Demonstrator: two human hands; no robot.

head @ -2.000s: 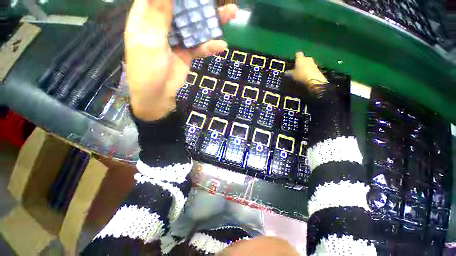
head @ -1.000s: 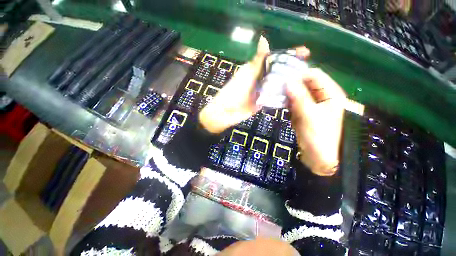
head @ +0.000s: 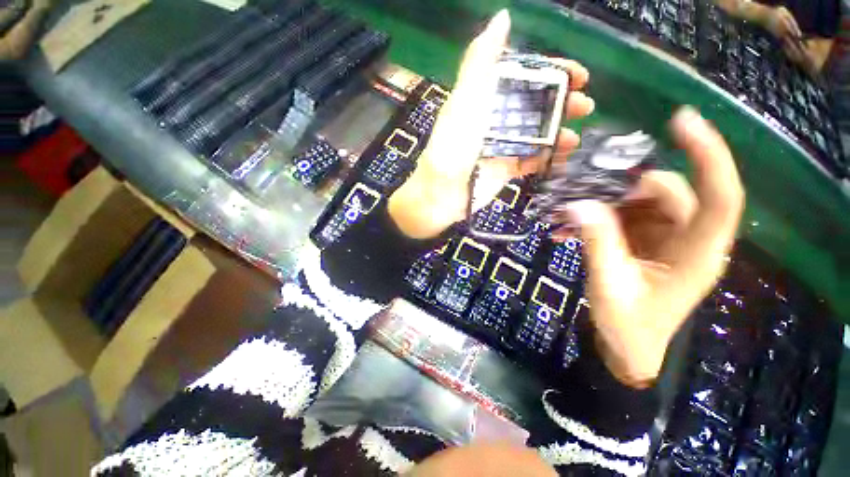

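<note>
My left hand (head: pixel 449 168) is raised over the filled blister tray (head: pixel 322 229) and holds a phone front housing (head: pixel 557 104) with a pale-edged window. Grey key-like squares show in its window. My right hand (head: pixel 657 256) is to its right, holding a dark blurred piece (head: pixel 601 168) with a silvery patch between thumb and fingers; it may be a keypad. The hands are apart. Rows of phone fronts with yellow-edged windows (head: pixel 508 277) lie in the tray, partly hidden by my hands and sleeves.
Long black stacked trays (head: pixel 252 70) lie at the upper left, with a loose keypad (head: pixel 315 162) beside them. An open carton (head: pixel 154 326) is at lower left. A glossy black tray (head: pixel 755 373) is at right. Another person's hand (head: pixel 783 23) is at the upper right.
The left hand came down from high on the left, and both hands met above the tray. Now the right hand has moved away rightward with the dark piece.
</note>
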